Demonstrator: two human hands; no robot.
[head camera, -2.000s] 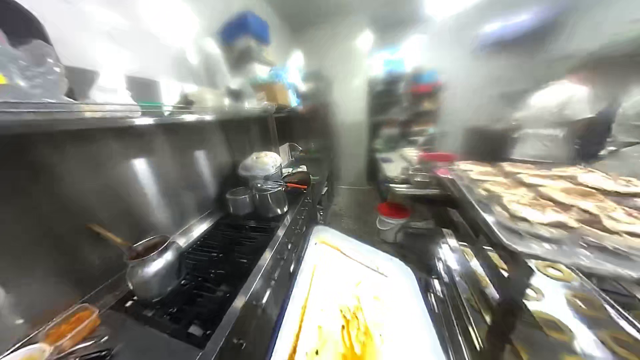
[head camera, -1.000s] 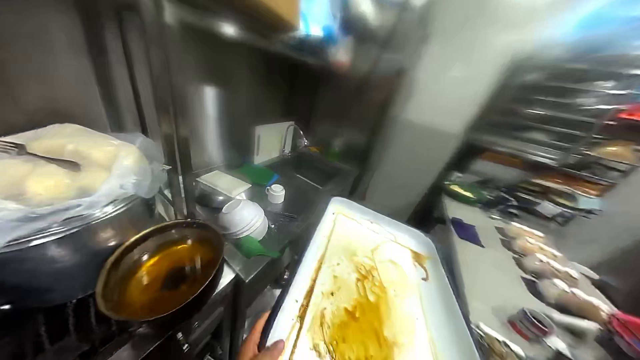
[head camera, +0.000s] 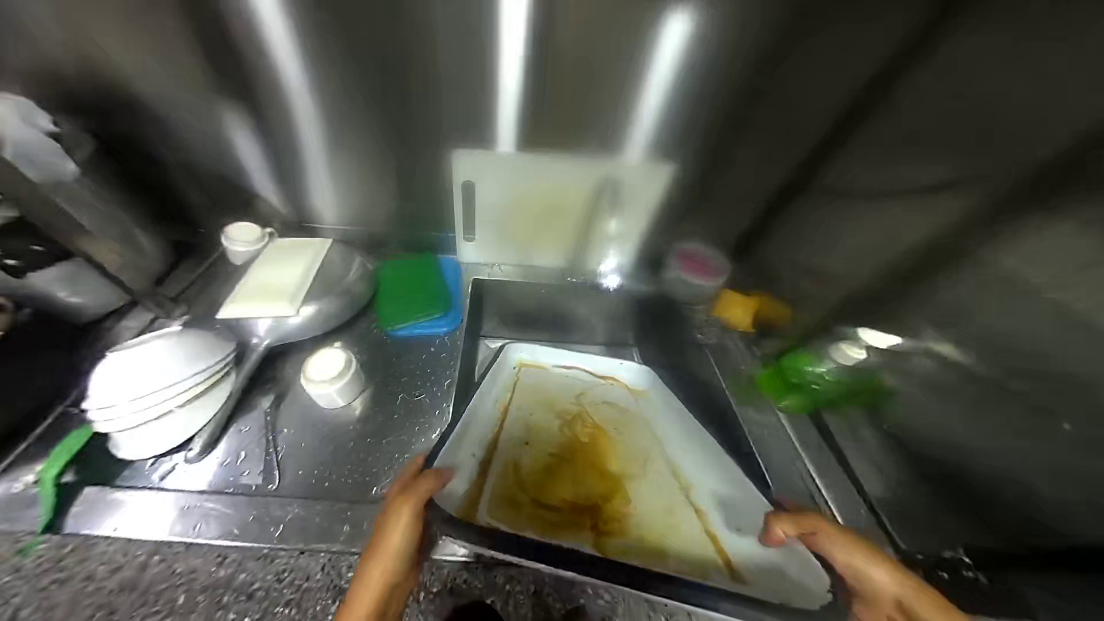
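A white baking tray (head camera: 690, 423) with a dark outer edge, stained with yellow-brown liquid, lies over the near part of a metal sink (head camera: 552, 306). My left hand (head camera: 405, 509) grips its near left edge, thumb on the inner wall. On the near right corner, my right hand (head camera: 819, 543) holds the rim the same way. Behind the sink, a white cutting board (head camera: 535, 207) leans upright on the wall, with a faucet blurred in front of it. What lies under the tray is hidden.
Left of the sink are white bowls (head camera: 164, 379), a wok (head camera: 332, 293) under a white rectangular dish (head camera: 276, 278), a white cup (head camera: 332, 376), another cup (head camera: 244, 240) and green (head camera: 412, 291) and blue pads. At right are a yellow sponge (head camera: 736, 309) and a green bottle (head camera: 802, 379), blurred.
The view has turned from the stove and racks to the sink. The tray is now over the sink, and my right hand has come into view on it; one second ago only my left showed.
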